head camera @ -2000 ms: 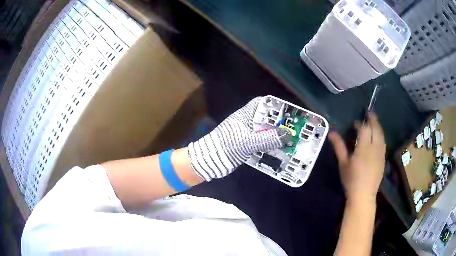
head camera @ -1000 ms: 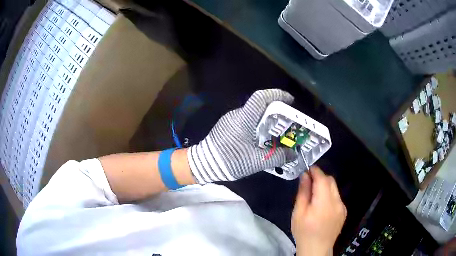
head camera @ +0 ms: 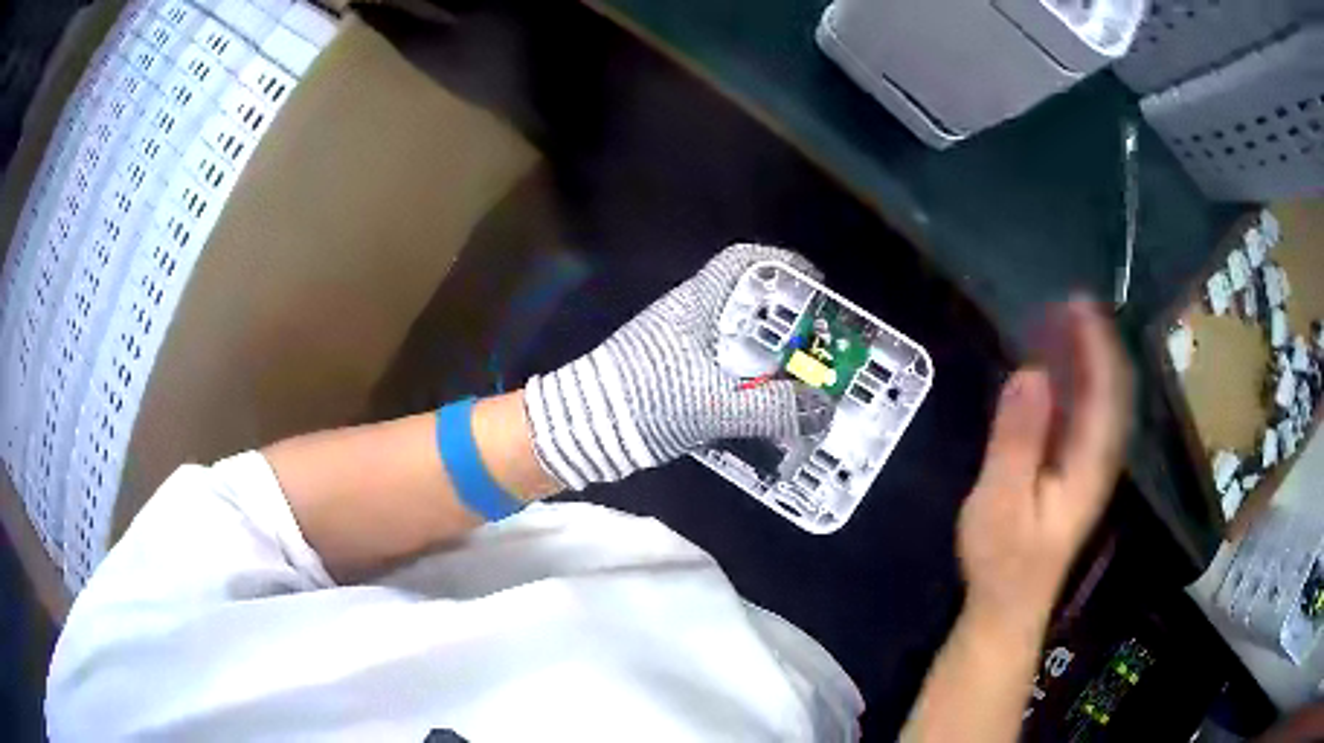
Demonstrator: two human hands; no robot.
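Note:
My left hand (head camera: 668, 380), in a striped knit glove with a blue wrist band, holds a white housing shell (head camera: 868, 436) over the dark lap area, open side up. A green circuit board (head camera: 845, 357) with a yellow block sits in the shell, and a short red wire shows by my thumb. My bare right hand (head camera: 1038, 465) is to the right of the shell, blurred, with fingers apart and nothing seen in it. Thin silver tweezers (head camera: 1128, 211) lie on the green bench just beyond its fingertips.
A large carton (head camera: 392, 218) of slotted white housings stands at left. Stacked housings (head camera: 966, 66) stand on the green bench (head camera: 813, 87) at top right. A cardboard tray (head camera: 1217, 380) of small white-and-black modules is at right. A black board tray (head camera: 1147, 661) is at lower right.
My right hand has moved from the shell up and right, and the tweezers it held now lie on the bench. The shell has tilted to face up more.

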